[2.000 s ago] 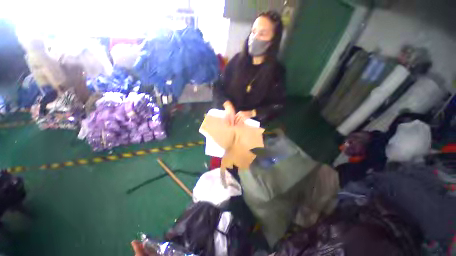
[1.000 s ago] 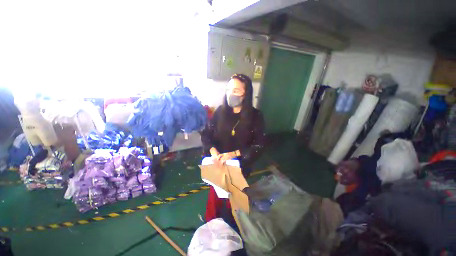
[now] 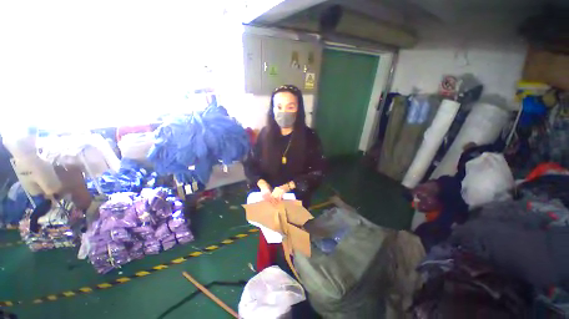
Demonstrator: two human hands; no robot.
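Neither of my hands is in the picture. Nearest in front of me, a white plastic bag (image 3: 269,294) sits at the bottom edge, cut off below. A large grey-green sack (image 3: 349,261) lies to its right. A tan wooden pole (image 3: 209,294) lies on the green floor to its left, its lower end cut off. A masked person (image 3: 286,152) in dark clothes stands behind the sack and holds tan cardboard pieces (image 3: 269,215) and white sheets in front of the waist.
Purple bundles (image 3: 137,227) are heaped at left, with blue garments (image 3: 199,143) behind. Yellow-black tape (image 3: 181,258) crosses the floor. Fabric rolls (image 3: 433,143) lean on the right wall near a green door (image 3: 343,99). Dark clothing (image 3: 499,249) and another white bag (image 3: 488,179) fill the right side.
The view has tilted up and shifted. Fingers and shiny clear plastic seen at the bottom two seconds ago are out of the picture. The person's head has turned towards me.
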